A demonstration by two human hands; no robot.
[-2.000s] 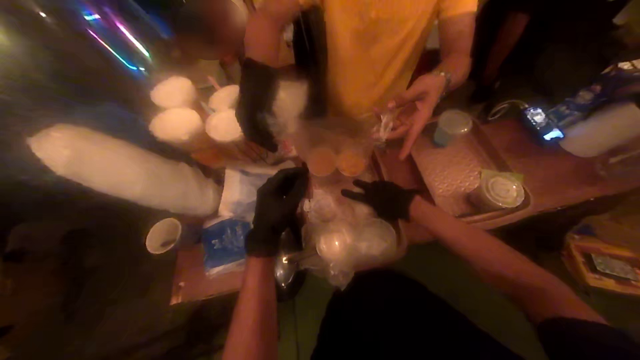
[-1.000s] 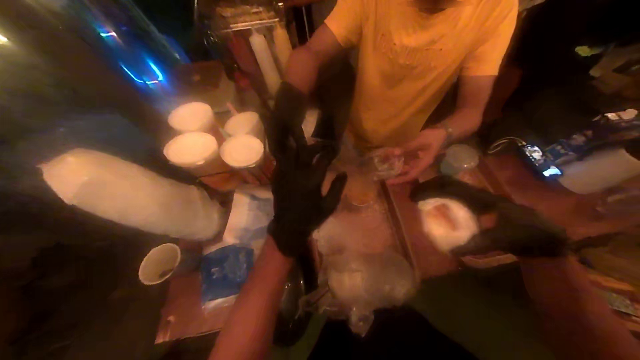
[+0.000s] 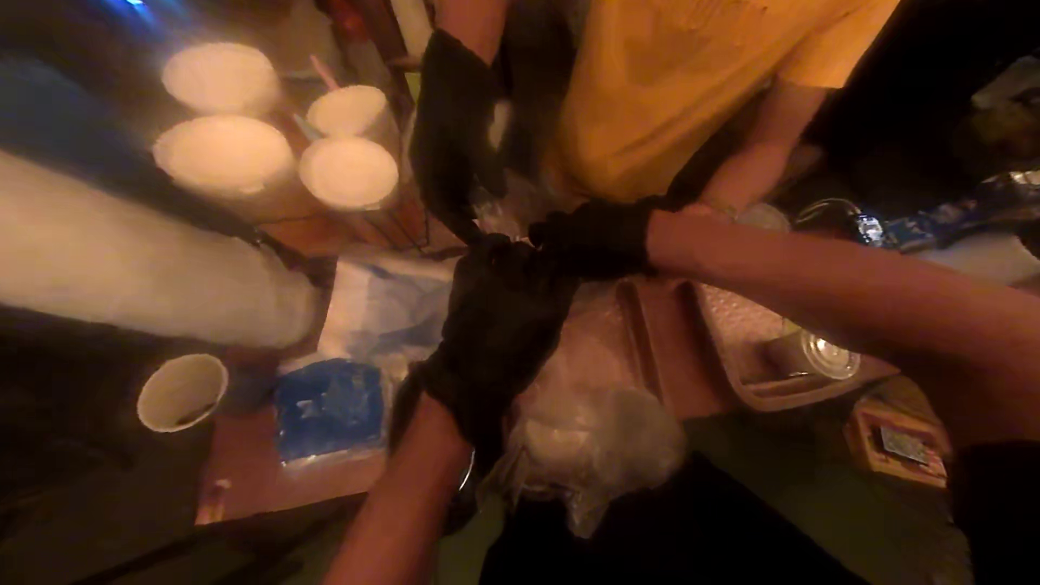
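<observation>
My left hand (image 3: 508,317), in a black glove, reaches over the middle of the table with its back toward me. My right hand (image 3: 597,240), also black-gloved, meets it at the fingertips. What either hand holds between the fingers is hidden. Just beyond the fingertips is a blurred clear plastic item (image 3: 504,213), beside the black-gloved hand (image 3: 455,146) of a person in a yellow shirt. Below my hands, near the table's front edge, lies a clear plastic bag (image 3: 601,435) with pale contents.
Several large white tubs (image 3: 223,154) stand at the upper left. A long pale wrapped stack (image 3: 138,260) lies at the left, above a paper cup (image 3: 183,392). Nearby is a blue packet (image 3: 329,410). A tray (image 3: 751,394) on the right bears a lidded cup (image 3: 821,355).
My right hand has moved left from the tray side to my left hand; a second ago it held a round white-and-orange thing, which I no longer see. The view has shifted closer.
</observation>
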